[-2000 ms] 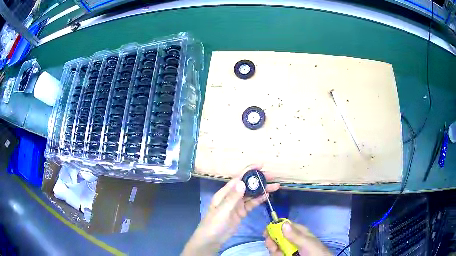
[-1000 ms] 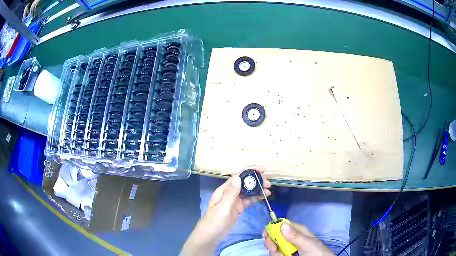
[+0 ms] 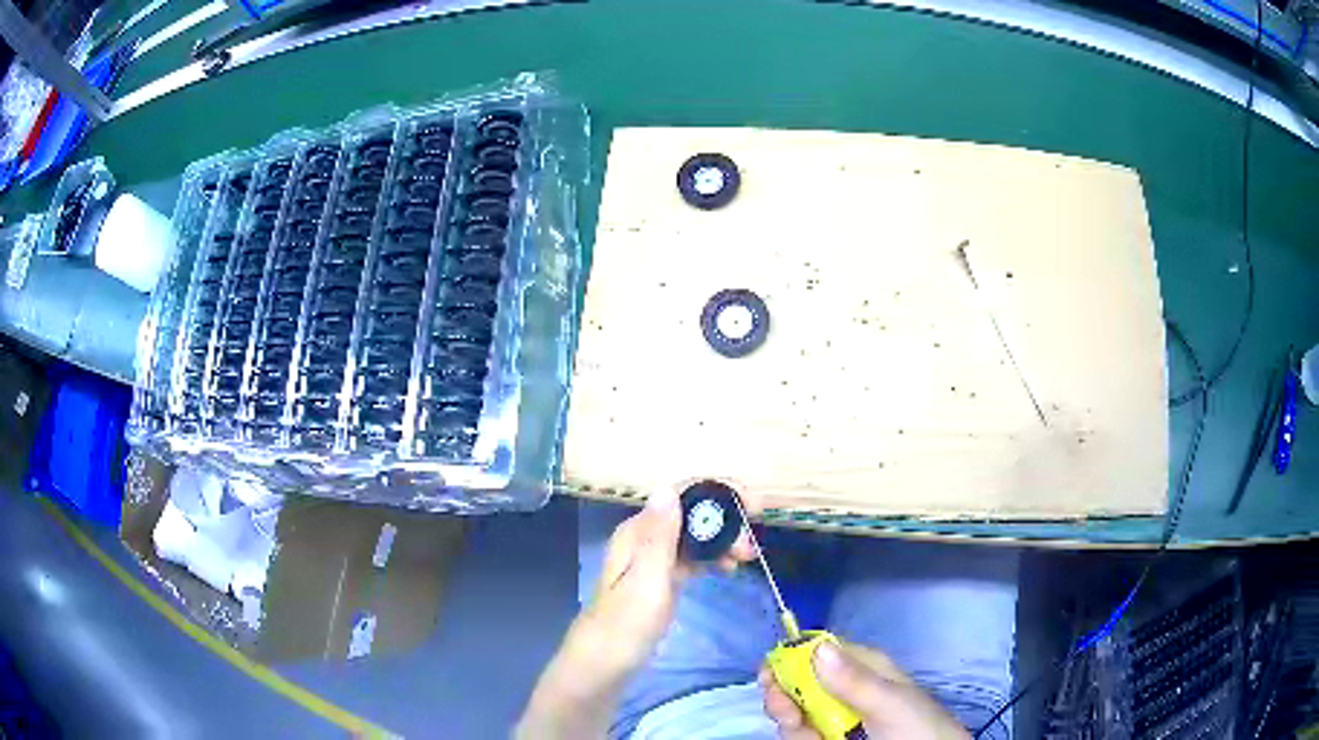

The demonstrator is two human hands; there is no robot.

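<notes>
My left hand holds a small black wheel with a pale hub, face up, at the near edge of the tan cardboard mat. My right hand grips a yellow-handled tool. Its thin metal shaft points up and left, with the tip at the right rim of the wheel; whether it touches is too small to tell. Two more black wheels lie on the mat, one in the middle and one farther back.
A clear blister tray packed with black discs stands left of the mat. A slim metal tool and dark specks lie on the mat. A white cylinder is far left, a blue-handled tool far right. An open carton is below.
My left hand and the wheel have moved slightly left. The tool tip now lies at the wheel's right rim instead of over its face. The bench view has shifted slightly upward.
</notes>
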